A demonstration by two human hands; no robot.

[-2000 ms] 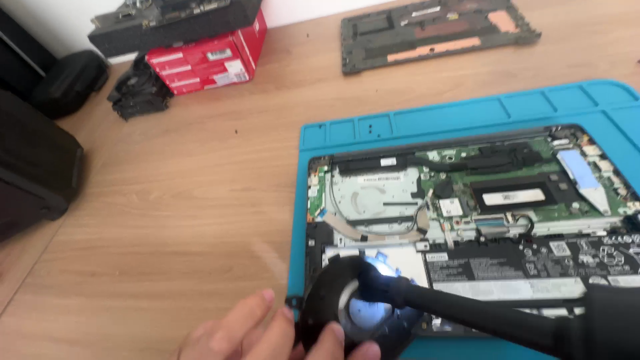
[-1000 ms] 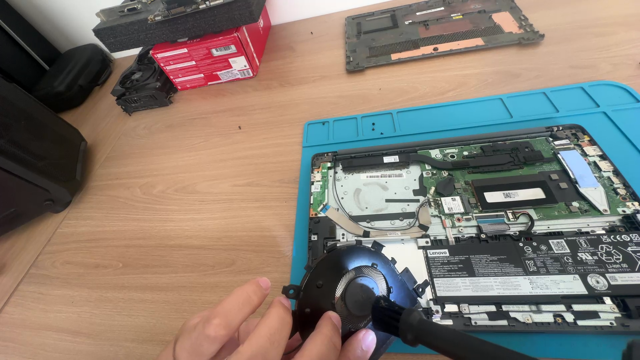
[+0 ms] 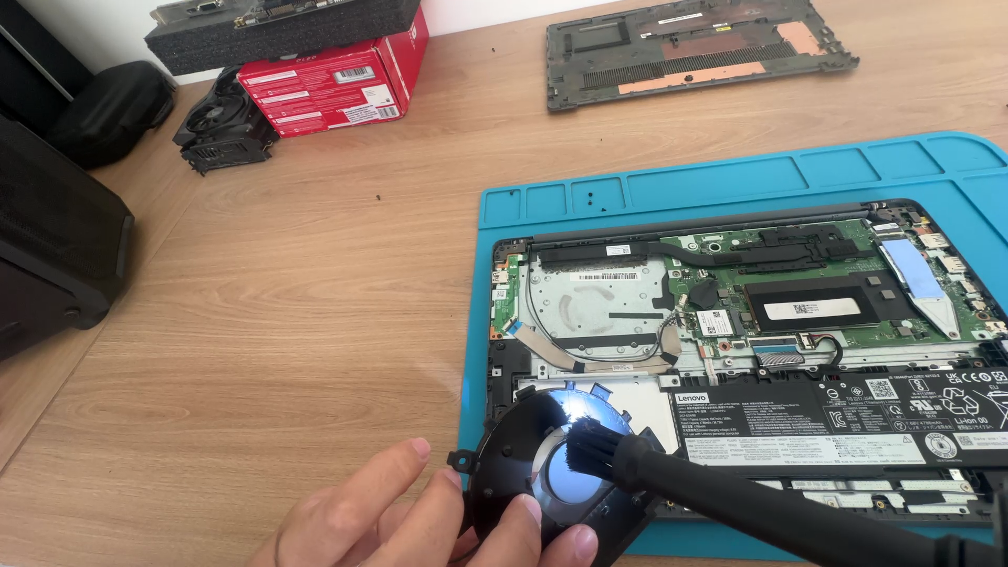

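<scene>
My left hand (image 3: 441, 512) grips a black laptop cooling fan (image 3: 504, 465) by its lower left edge, over the front left part of an opened Lenovo laptop (image 3: 606, 299). The dark bristles of a black-handled brush (image 3: 732, 500) rest on or just over the hub of the fan. The brush handle runs off to the lower right; my right hand is not in view. Below the heat pipe (image 3: 693, 256), the laptop's round fan bay shows bare metal. A black battery (image 3: 835, 425) lies along the front of the laptop.
The laptop lies on a blue silicone repair mat (image 3: 709, 177) with small screws in one compartment. Behind it is a laptop bottom cover (image 3: 693, 55). A red box (image 3: 331, 94) carries foam and a circuit board, beside a black cooler fan (image 3: 220, 122). A black case (image 3: 55, 228) stands left.
The brush has moved from the fan's upper side to its lower right and back up to the hub. My left hand has kept hold of the fan, whose tilt has changed.
</scene>
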